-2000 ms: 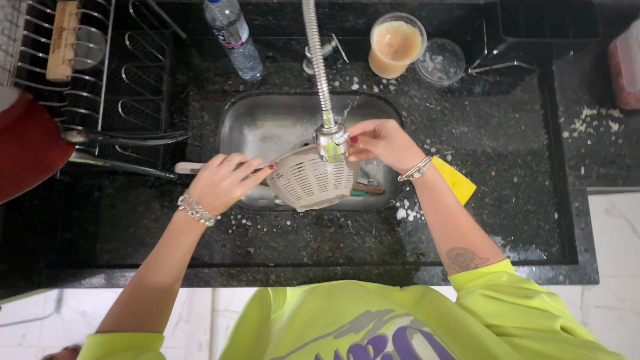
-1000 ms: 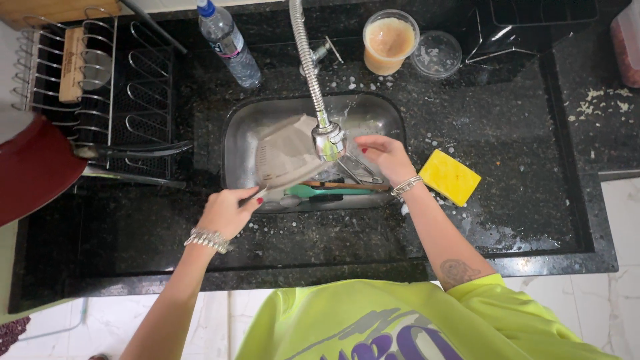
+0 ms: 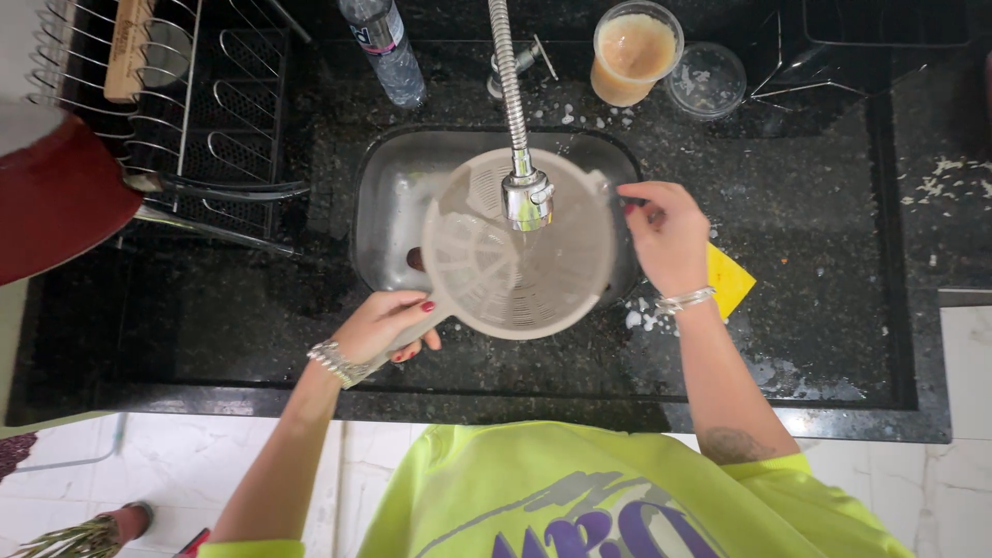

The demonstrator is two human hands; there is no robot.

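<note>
My left hand (image 3: 391, 329) grips the handle of a beige plastic colander (image 3: 480, 271), which is held with its inside facing up over the stainless steel sink (image 3: 387, 194). Above the bowl hangs the chrome faucet head (image 3: 528, 200) on its flexible metal hose. My right hand (image 3: 668, 232) is beside the colander's right rim, fingers curled, with a narrow gap between them and nothing seen in its grasp. Behind my right wrist lies a yellow sponge (image 3: 728, 280) on the counter. The colander hides much of the sink.
Behind the sink stand a plastic bottle (image 3: 391, 58), a faucet valve (image 3: 515, 66), a plastic cup of beige liquid (image 3: 635, 50) and a clear lid (image 3: 707, 81). A wire dish rack (image 3: 186, 101) and a red pan (image 3: 62, 194) are at left. The black stone counter (image 3: 814, 232) has wet spots and crumbs.
The colander has turned so that its open inside now faces up, and it covers the green-ended utensil seen in the sink earlier. My left hand keeps its handle.
</note>
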